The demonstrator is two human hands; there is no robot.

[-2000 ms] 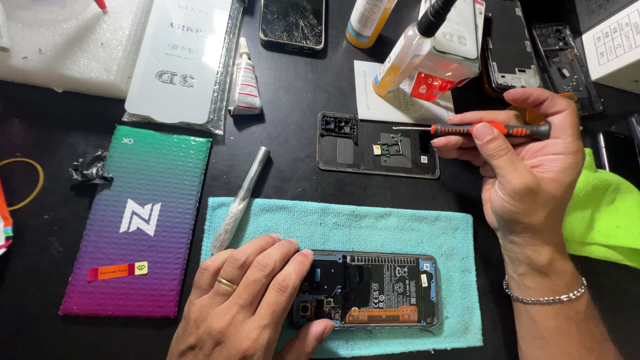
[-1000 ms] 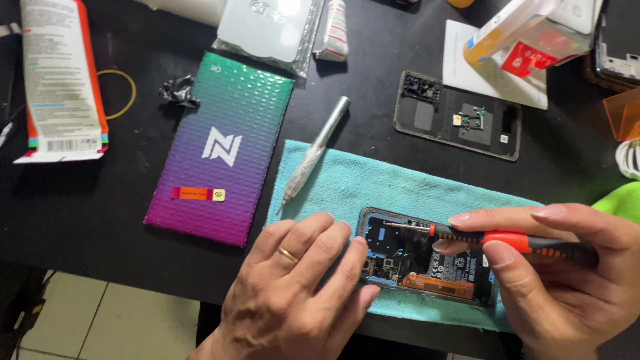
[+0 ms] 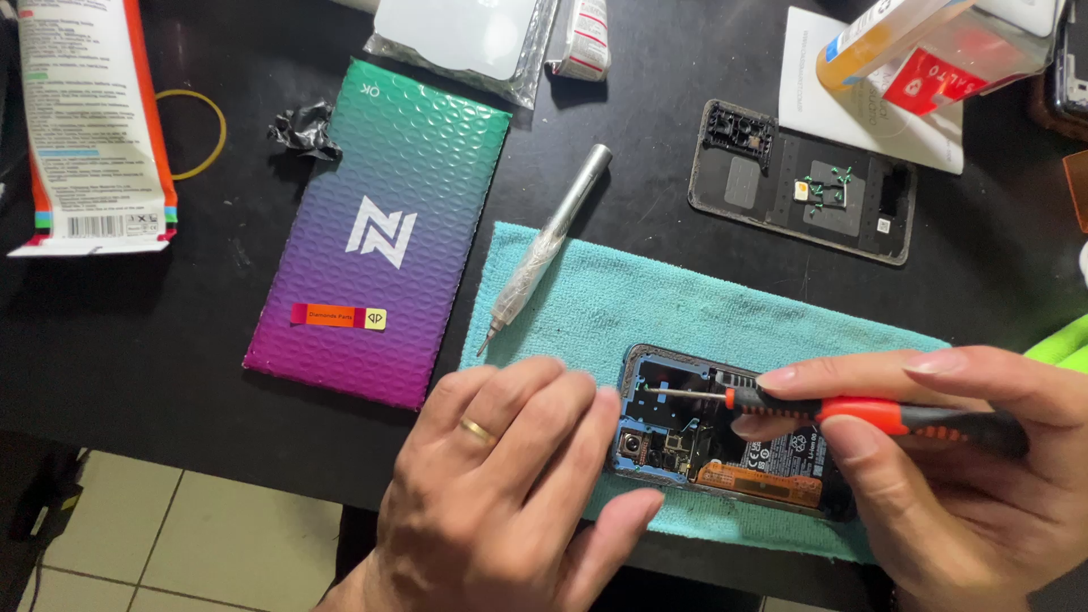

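An opened smartphone (image 3: 748,484) lies on a turquoise microfiber cloth (image 3: 680,297), its battery, orange flex cable and camera module exposed. My right hand (image 3: 918,459) grips a red and black screwdriver (image 3: 867,413) over the phone. The screwdriver's thin tip is at the upper left of the phone's inside, beside a small green screw (image 3: 645,388). My left hand (image 3: 510,476) rests by the phone's camera end, fingers bent and thumb apart, with no tool in it. A metal precision knife (image 3: 552,238) with a wrapped grip lies on the cloth's left edge.
Behind the cloth, the phone's back cover (image 3: 803,183) holds several green screws and a SIM tray. Bottles (image 3: 892,42) stand on white paper (image 3: 918,136) at the back right. A bubble mailer (image 3: 382,229), crumpled black foil (image 3: 306,130), a rubber band (image 3: 223,127) and a printed packet (image 3: 93,127) lie left.
My right hand has brought the screwdriver from above the back cover down to the phone. My left hand has drawn back from the phone's top end. The view has shifted.
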